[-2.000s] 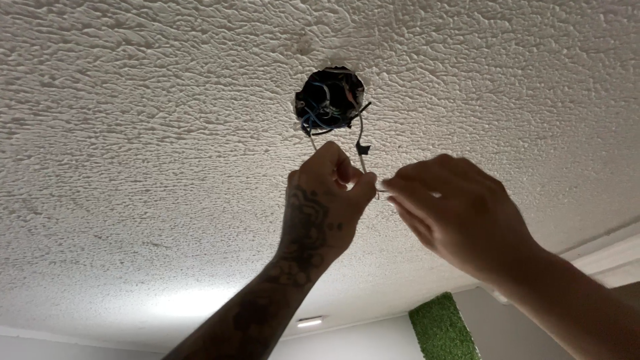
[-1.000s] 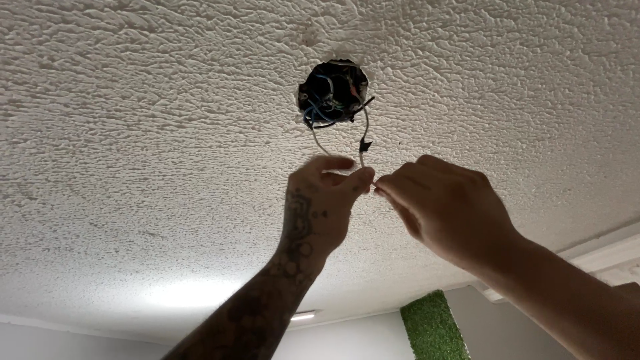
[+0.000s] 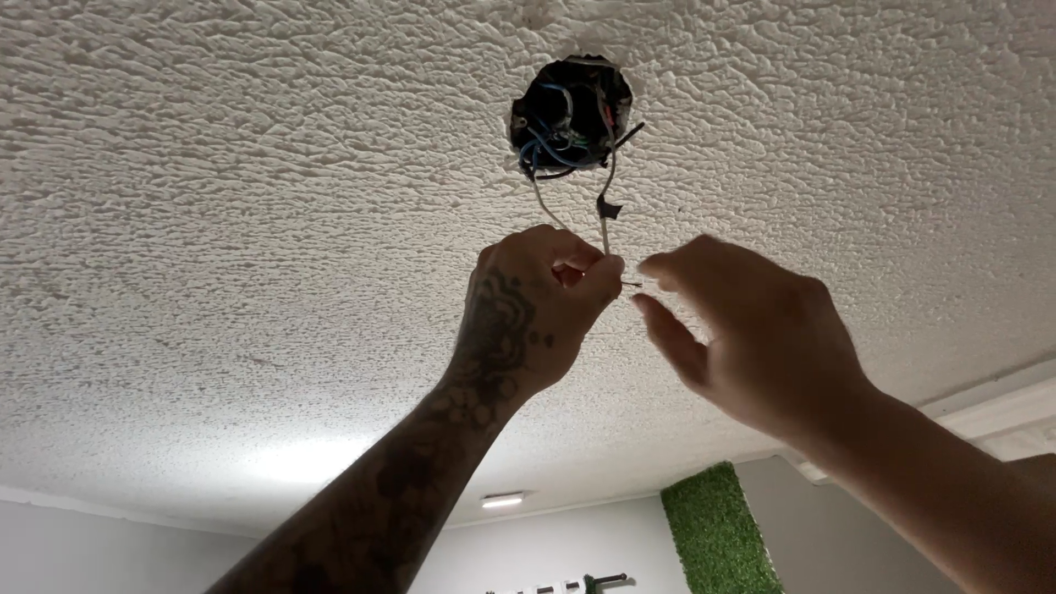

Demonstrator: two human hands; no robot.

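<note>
Two pale electrical wires hang from a round ceiling box (image 3: 569,115) that holds blue, black and red wires. My left hand (image 3: 536,305) pinches both pale wires between thumb and forefinger below the box, and a thin bare wire end (image 3: 632,285) sticks out to the right of the fingertips. A bit of black tape (image 3: 609,208) is wrapped on the right pale wire (image 3: 612,169); the left pale wire (image 3: 546,202) curves down into the hand. My right hand (image 3: 742,330) is just right of the bare end, thumb and fingers apart, with nothing seen between them.
A textured white ceiling (image 3: 247,206) surrounds the box. Further off are a lit ceiling light (image 3: 502,500), a green artificial grass panel (image 3: 718,528) on the wall, a white ceiling beam (image 3: 1006,408) at the right and a dark rod (image 3: 610,580) low down.
The fingers of my right hand, close together at the wire end one second ago, have parted and moved slightly away from it. My left hand keeps its pinch on the wires.
</note>
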